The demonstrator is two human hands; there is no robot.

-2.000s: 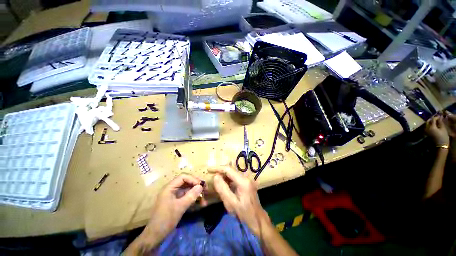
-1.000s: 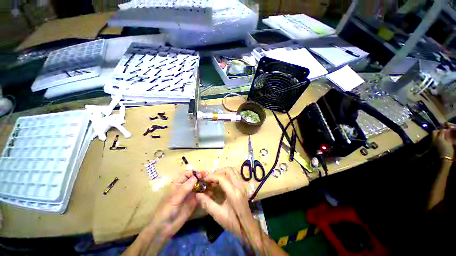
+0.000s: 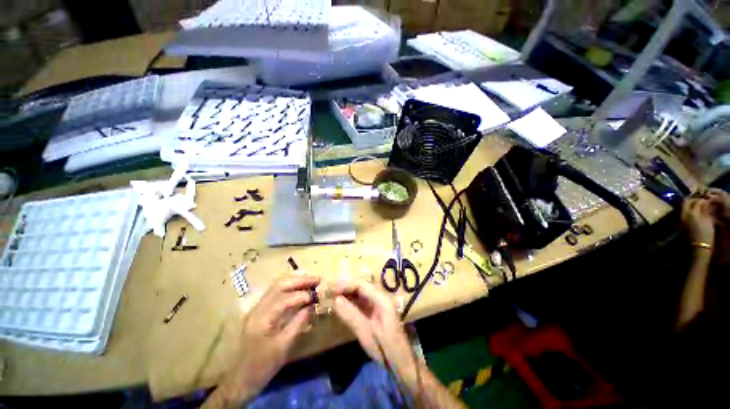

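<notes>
My left hand (image 3: 280, 314) is at the bench's front edge, its fingertips closed on a tiny dark part (image 3: 313, 295) with a coppery glint below it. The part is blurred and mostly hidden by the fingers. My right hand (image 3: 365, 316) is just to its right, thumb and forefinger bent close together near the part. Whether the right fingertips hold anything is too blurred to tell. Scissors (image 3: 399, 273) lie beyond my right hand, handles towards me. A sheet of small white pads (image 3: 240, 279) lies beyond my left hand.
Loose dark strips (image 3: 244, 217) lie left of the metal stand (image 3: 332, 222). A blister tray (image 3: 64, 268) is at left, a white branched piece (image 3: 168, 204) beside it. A round tin (image 3: 394, 206), fan (image 3: 436, 144) and soldering station (image 3: 512, 204) stand behind and right. Another person's hands are far right.
Since one second ago my hands have moved slightly apart, the right fingers drawing back from the left. The bench view has shifted a little.
</notes>
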